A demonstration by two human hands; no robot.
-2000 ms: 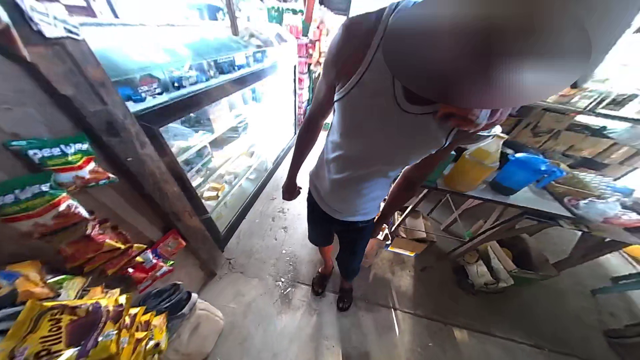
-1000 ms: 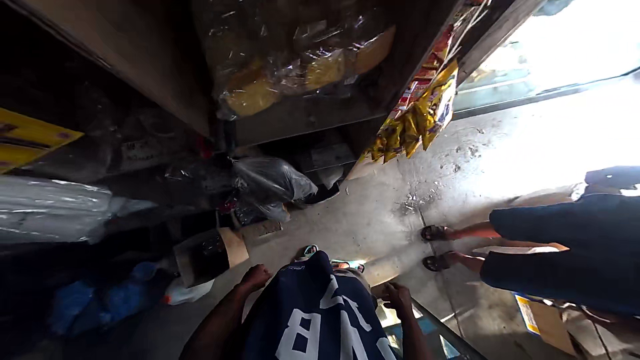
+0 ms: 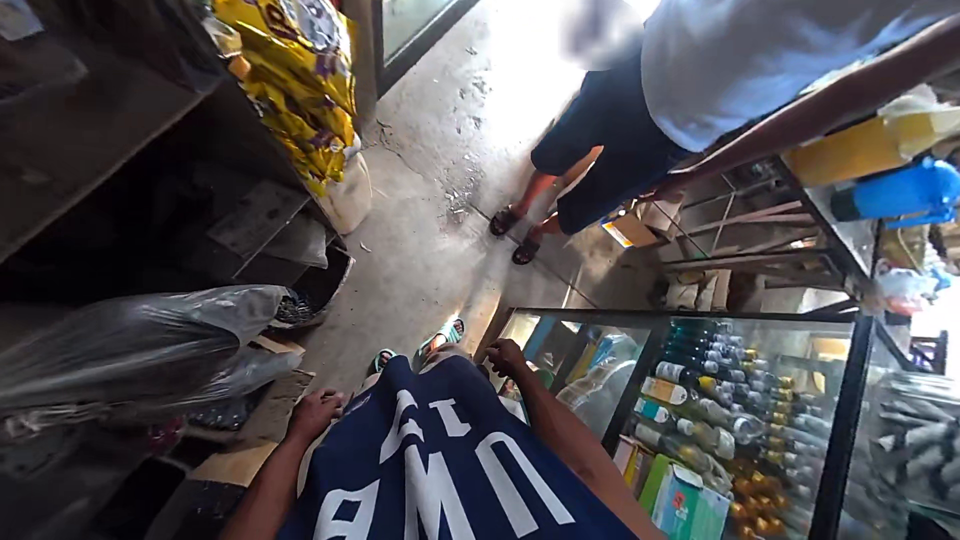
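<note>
Both my arms hang beside my dark blue jersey with white lettering (image 3: 450, 457). On the left of the jersey is my left hand (image 3: 319, 412), its fingers loosely bent, with nothing seen in it. My right hand (image 3: 505, 357), loosely curled, is at the jersey's other side, by the frame of a glass display case (image 3: 652, 322); whether it touches the frame or holds anything is unclear. Inside the case lie rows of bottles (image 3: 705, 382) and several boxes (image 3: 686, 502). A clear plastic bag (image 3: 150, 337) lies on the left, beyond my left hand.
Another person in dark shorts (image 3: 600, 150) and sandals stands ahead on the concrete floor (image 3: 405, 225). Yellow snack packs (image 3: 300, 90) hang at upper left above a pale sack (image 3: 349, 195). At right, a table holds a yellow jug (image 3: 862, 150) and a blue jug (image 3: 900, 191). An open cardboard box (image 3: 637, 229) is below.
The view has swung widely, bringing the glass case with bottles into sight. My hands, out of view two seconds ago, are beside the jersey as they were one second ago.
</note>
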